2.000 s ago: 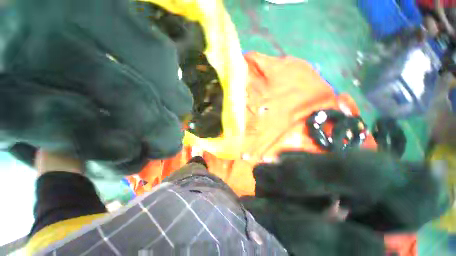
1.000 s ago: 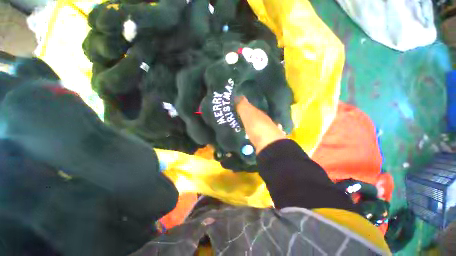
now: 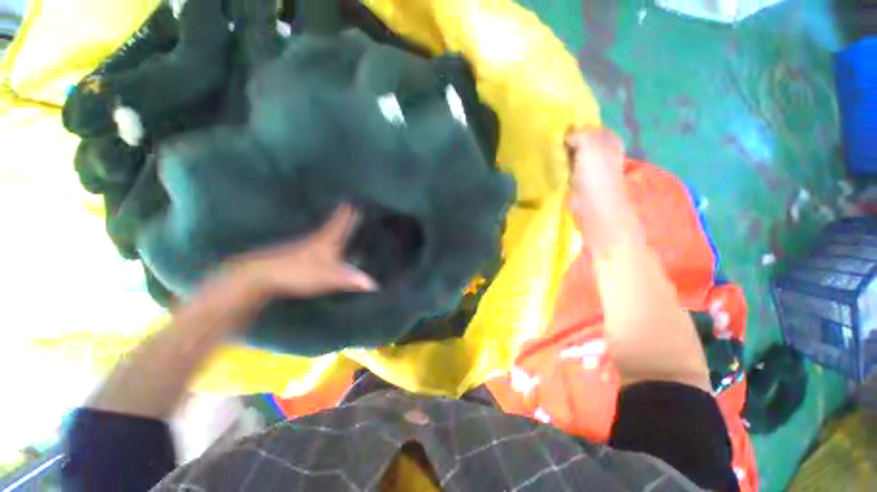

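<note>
A yellow woven sack (image 3: 538,96) stands open in front of me, filled with dark green plush wreaths. One wreath (image 3: 423,154) lies on top, its plain back up, with small white tabs near its upper edge. My left hand (image 3: 303,264) is on this wreath beside its centre hole, thumb and fingers spread, slightly blurred. My right hand (image 3: 591,159) is closed on the right rim of the sack. Other wreaths (image 3: 111,110) show under and behind the top one at the upper left.
An orange-red sheet (image 3: 668,226) with a blue edge lies right of the sack. A dark wreath (image 3: 774,389) lies on the green floor (image 3: 716,125) at the lower right. A blue-grey basket (image 3: 832,288) stands at right, with a bright blue object (image 3: 861,106) above it.
My right hand has moved from the "MERRY CHRISTMAS" wreath to the sack's right rim. The wreaths at left have gone from there, and a back-up wreath now lies on the pile under my left hand.
</note>
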